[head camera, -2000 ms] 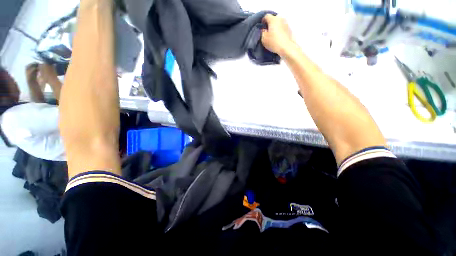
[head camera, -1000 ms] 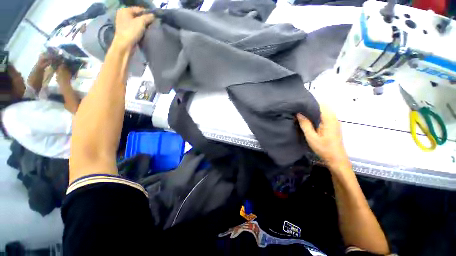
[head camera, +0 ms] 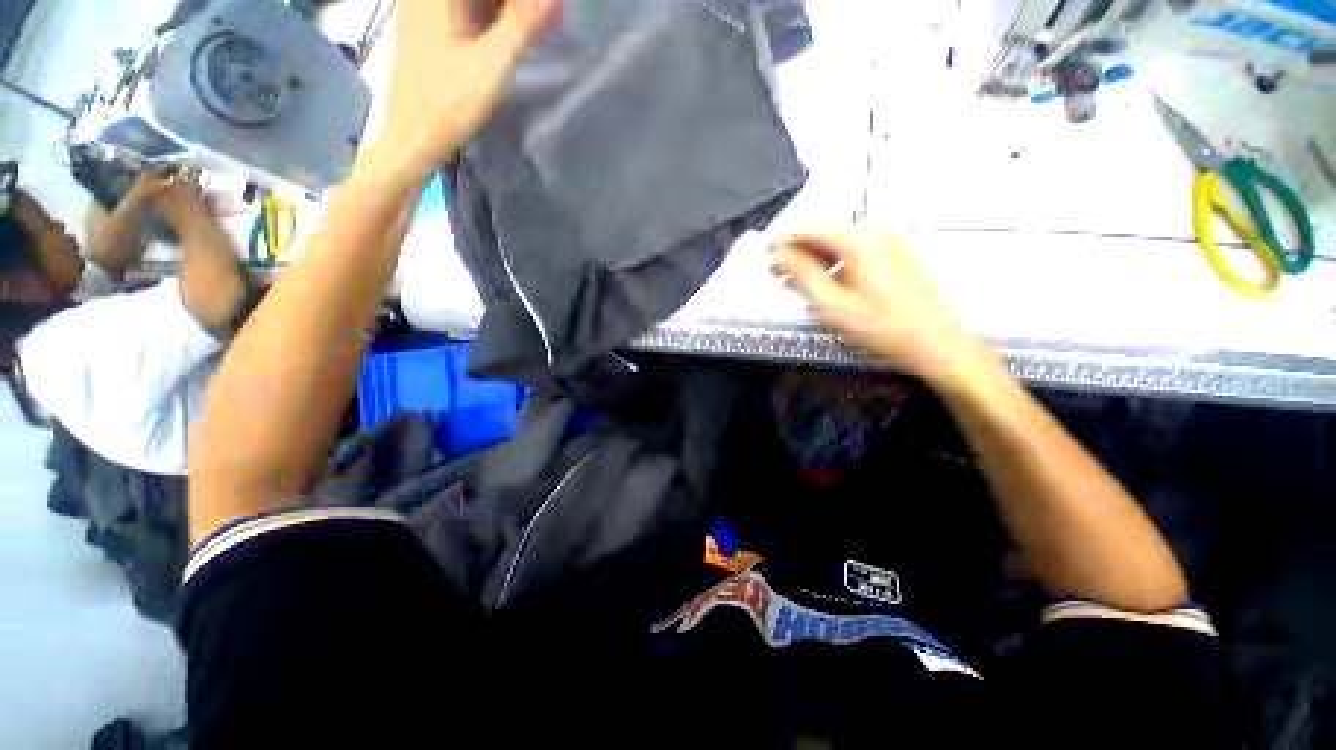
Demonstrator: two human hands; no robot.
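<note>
A dark grey garment piece [head camera: 645, 147] with a thin pale line along its left side hangs over the front edge of the white machine table. My left hand [head camera: 469, 59] is at the top, partly cut off by the picture edge, at the upper left of the cloth; its fingertips are blurred, so its grip is unclear. My right hand [head camera: 865, 286] is above the table, right of the cloth and apart from it, empty, with thumb and forefinger curved close together but apart. More grey cloth [head camera: 586, 506] with a pale line is heaped on my lap.
The white sewing machine [head camera: 1158, 37] with a blue stripe is at upper right. Yellow and green scissors [head camera: 1245, 220] lie below it. A ruler tape [head camera: 1026, 364] runs along the table edge. A blue bin [head camera: 440, 396] is below. A neighbouring person [head camera: 125, 352] works by another machine [head camera: 242, 88] at left.
The grey cloth is gathered to the left and now hangs over the table edge. My right hand has let go of it and moved up and left. My left hand is higher and further right.
</note>
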